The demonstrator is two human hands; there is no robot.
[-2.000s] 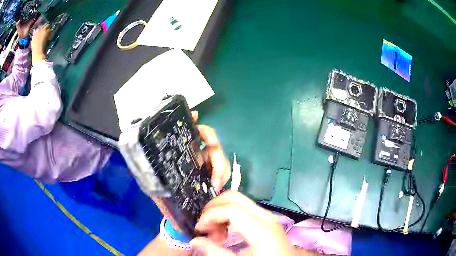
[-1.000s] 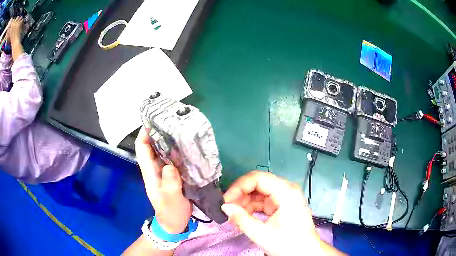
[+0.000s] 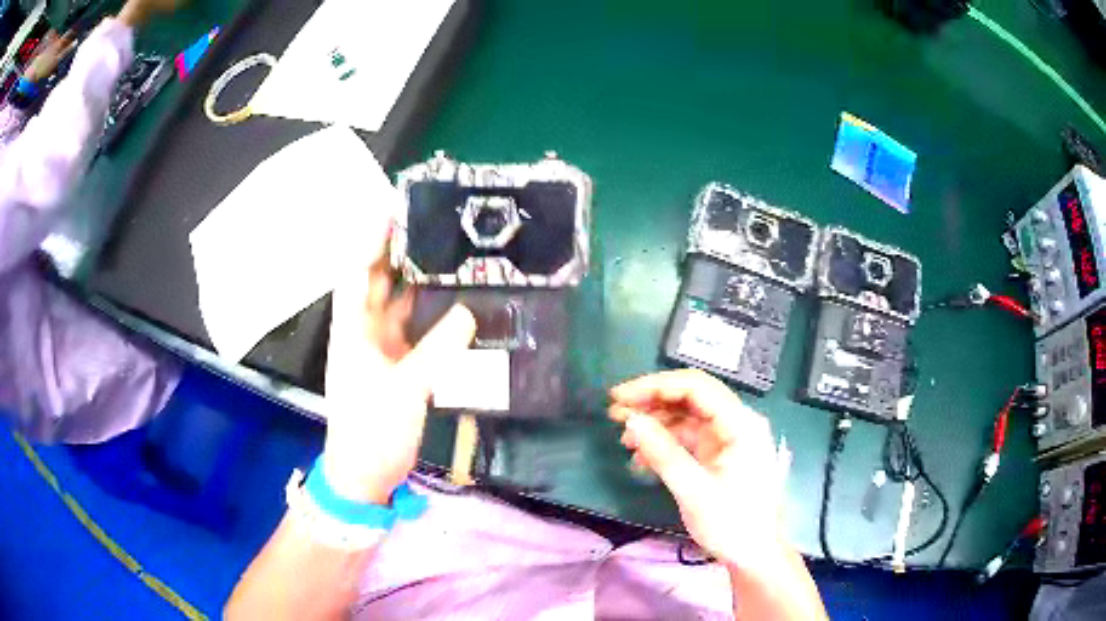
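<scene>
An opened trail camera (image 3: 491, 224) is in my left hand (image 3: 378, 382), held by its left side, camouflage front with hexagonal lens ring up and dark grey half below. A pale rectangular display shows on the grey half beside my thumb. My right hand (image 3: 710, 455) is to the right of the unit, apart from it, fingers bent with thumb and index close together. Whether something tiny is between the fingertips cannot be told. Two more opened trail cameras (image 3: 750, 237) (image 3: 870, 269) lie on the green mat to the right.
A black tray (image 3: 152, 261) at left bears white paper sheets (image 3: 285, 249) and a masking tape roll (image 3: 227, 87). A blue test card (image 3: 873, 161) lies at upper right. Power supplies (image 3: 1058, 261) with red leads (image 3: 998, 437) stand at far right. Another person's arm (image 3: 61, 152) is at upper left.
The unit was turned from its circuit side to its camouflage back, and now shows its lens side upright. My right hand has moved off the unit to the right. The neighbour's arm has reached upward.
</scene>
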